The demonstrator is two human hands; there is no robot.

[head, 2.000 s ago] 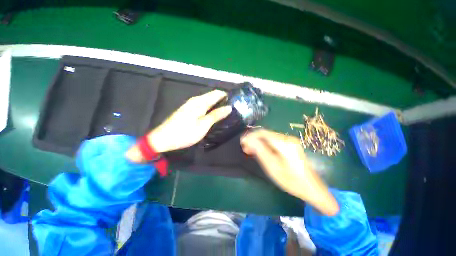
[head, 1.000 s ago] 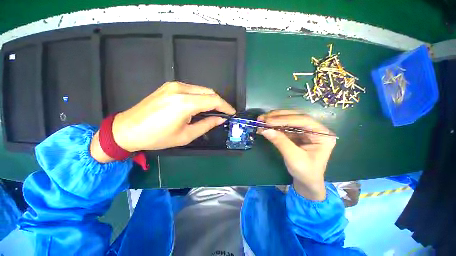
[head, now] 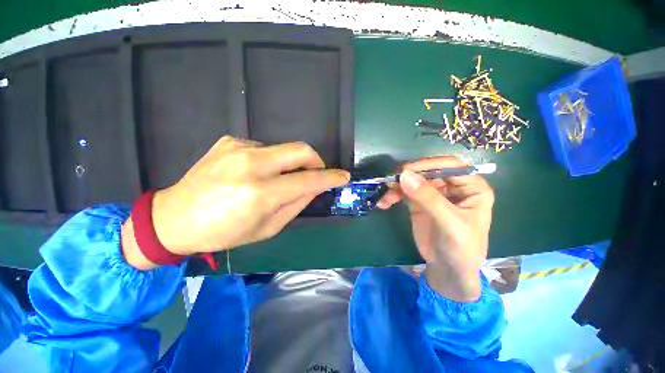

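Observation:
My left hand (head: 244, 193), with a red band at the wrist, holds an open phone mostly hidden under its fingers. The phone's main board (head: 348, 198) shows as a bright blue-white patch just right of my left fingertips. My right hand (head: 448, 204) grips a thin dark tool, which looks like tweezers (head: 445, 173), with a pale rear end pointing right. The tool's silver tip lies at the board's upper edge, by my left fingertips. A pile of small gold, black and white flex strips (head: 483, 113) lies on the bench above my right hand.
A large black foam tray (head: 346, 95) with compartments lies at left and under my left hand. It holds a tiny blue-white piece (head: 82, 143) and a small ring (head: 79, 171). A translucent blue bin (head: 587, 153) with a few strips stands at right. A chipped white rail (head: 292, 13) runs behind.
The tool in my right hand has turned, and its pale end now shows. My left fingers have moved over the board's upper left edge. The view has shifted slightly.

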